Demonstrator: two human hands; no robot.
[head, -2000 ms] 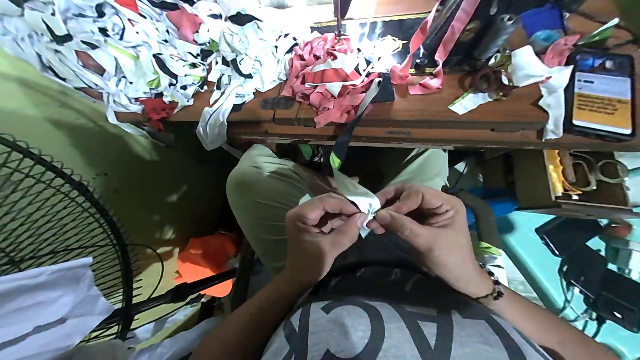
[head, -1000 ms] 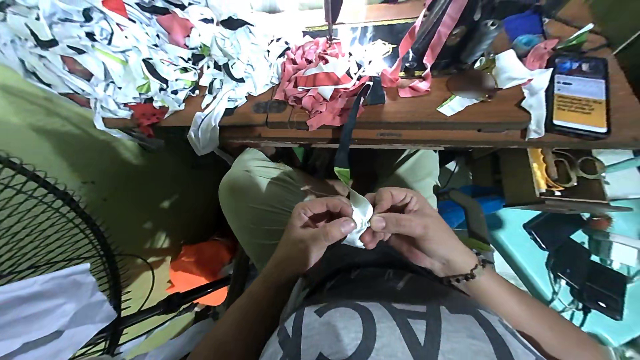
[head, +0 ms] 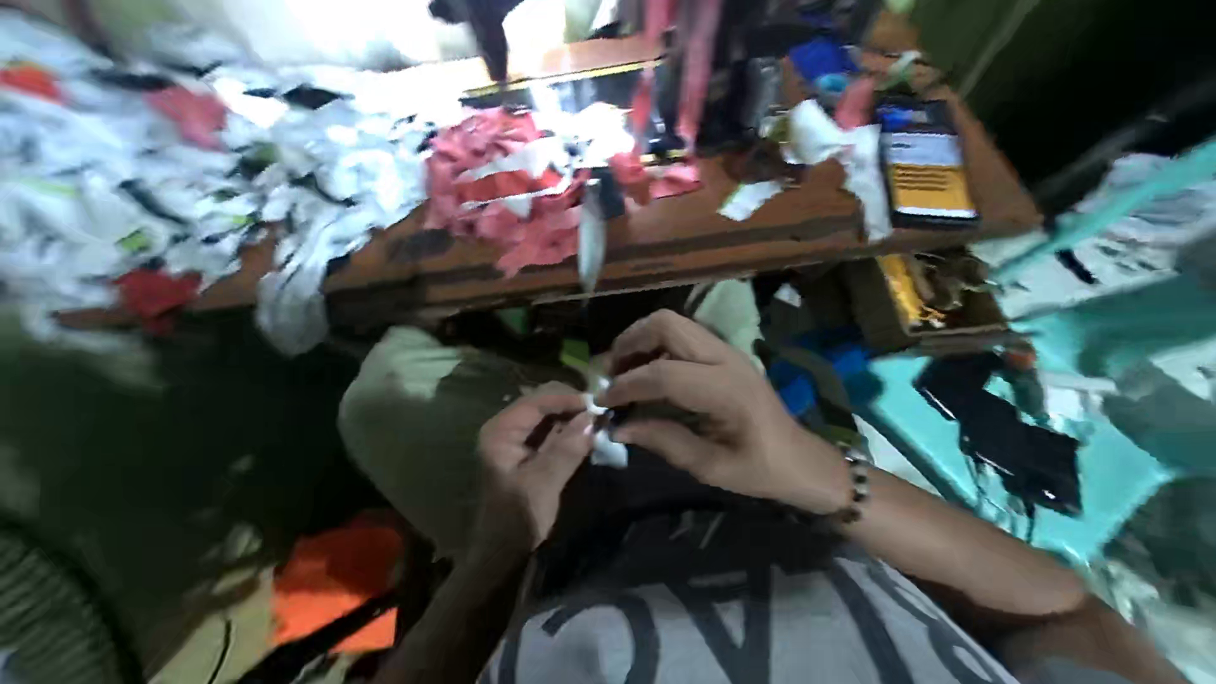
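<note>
Over my lap, my left hand (head: 537, 456) pinches a small white fabric strip (head: 609, 448) between thumb and fingers. My right hand (head: 708, 408) holds the same strip from the other side, thumb and fingertips close to those of the left. Just above the fingers a bit of light green cloth (head: 574, 354) shows. A strip with a dark part and a pale part (head: 591, 237) hangs over the table edge above my hands; blur hides whether it joins the held piece.
The wooden table (head: 798, 223) bears a pile of white scraps (head: 361, 161), pink fabric strips (head: 513, 214) and a smartphone (head: 926, 171). An open drawer (head: 936, 294) is at the right. An orange cloth (head: 337, 579) lies low at left, near a fan (head: 57, 608).
The fingers of my right hand have shifted on the white strip and now reach above it. The strip shows less between my fingers. The view has turned and is blurred.
</note>
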